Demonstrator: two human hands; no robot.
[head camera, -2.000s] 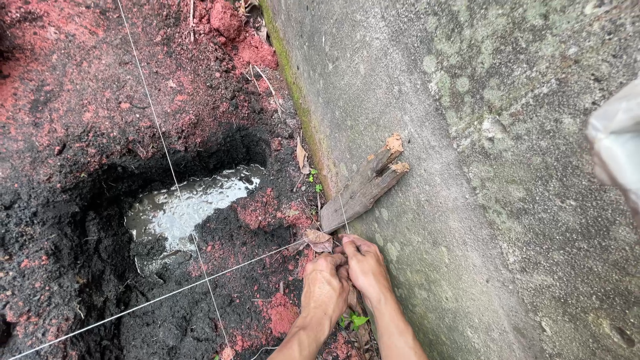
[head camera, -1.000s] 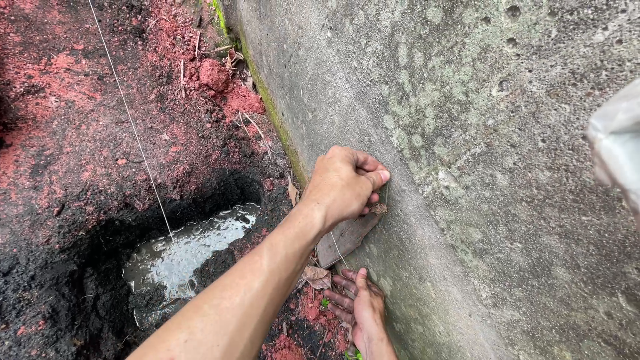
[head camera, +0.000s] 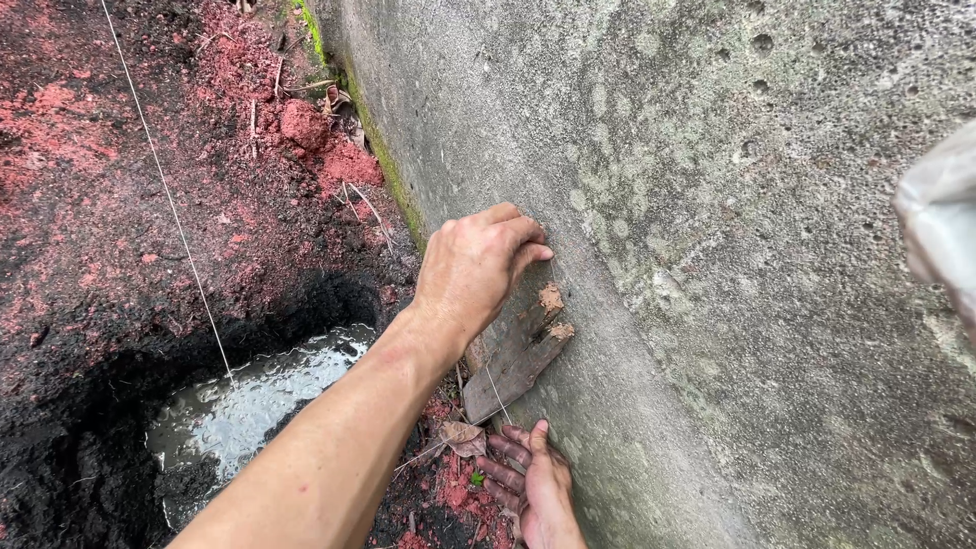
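Note:
A weathered wooden stake (head camera: 515, 372) with a broken, split top leans at the foot of the concrete wall. My left hand (head camera: 484, 263) is above the broken end, thumb and fingers pinched on a thin string that shows faintly beside the thumb. Part of the white string (head camera: 499, 394) crosses the stake's lower face and runs down toward my right hand (head camera: 534, 476). That hand is palm up below the stake, its dirty fingers spread, against the wall's base. A dry leaf (head camera: 463, 438) lies beside its fingertips. My left forearm hides part of the ground and string.
The concrete wall (head camera: 686, 229) fills the right side. At the lower left is a hole with muddy water (head camera: 252, 404), edged by dark soil. Another taut string (head camera: 172, 200) crosses over the reddish ground. A blurred whitish object (head camera: 945, 221) juts in at the right edge.
Two seconds ago both hands were together below the stake. My left hand has since moved up past its broken end, while my right stayed low and opened. The view has shifted somewhat.

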